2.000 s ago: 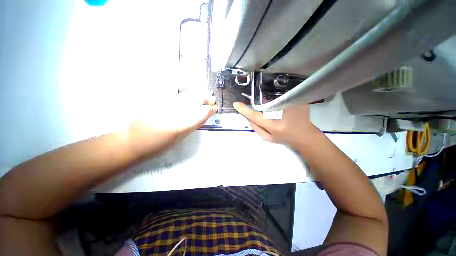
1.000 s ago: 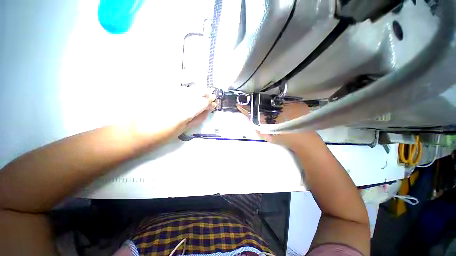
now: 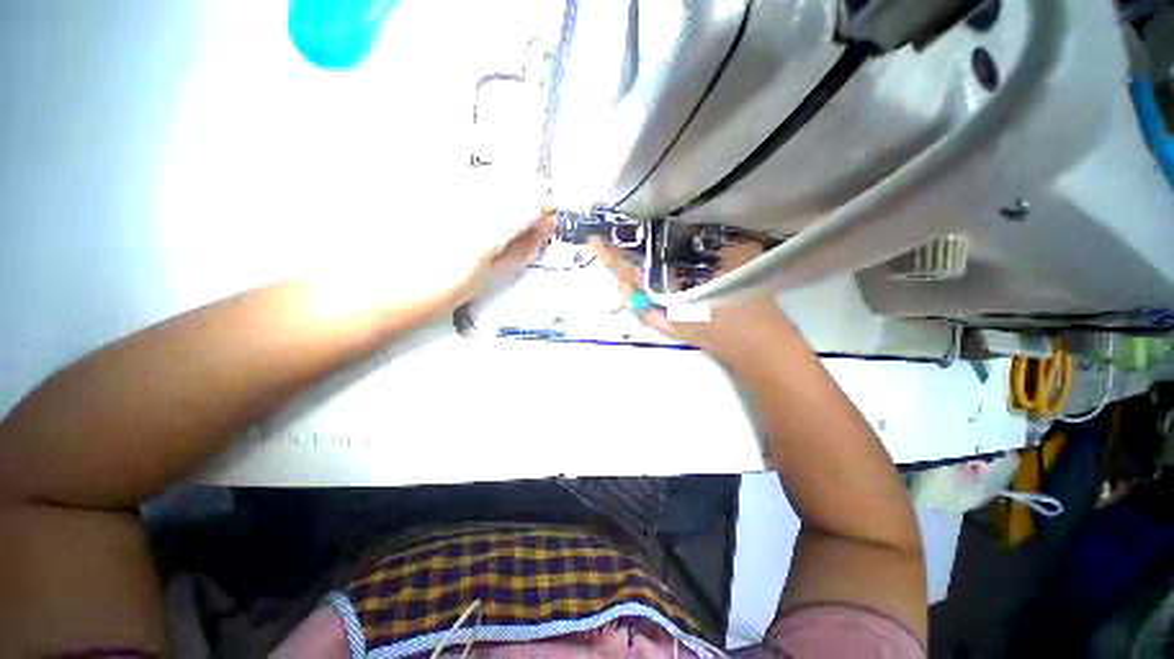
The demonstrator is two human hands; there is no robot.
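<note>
A strip of dark cloth (image 3: 702, 268) lies under the sewing machine head, around the presser foot (image 3: 567, 227). My left hand (image 3: 512, 258) is left of the foot, its fingertips close to the foot and the cloth's edge; glare hides whether they pinch it. My right hand (image 3: 676, 315) is right of and below the foot, index finger stretched toward it, partly behind the curved pale machine part. A small green-handled thing (image 3: 640, 301) shows at my right fingers, its shape unclear. Glare washes out the left forearm and table.
The large white machine head (image 3: 798, 129) fills the upper right. A bright blue object (image 3: 337, 28) is at upper left. Yellow-orange scissor handles (image 3: 1040, 380) are at the right end of the white table (image 3: 554, 425). The checked apron (image 3: 502, 586) is below.
Since one second ago my left fingers have drawn slightly back from the foot. The green spot at my right hand shows more clearly. Less dark cloth shows between my hands than two seconds ago.
</note>
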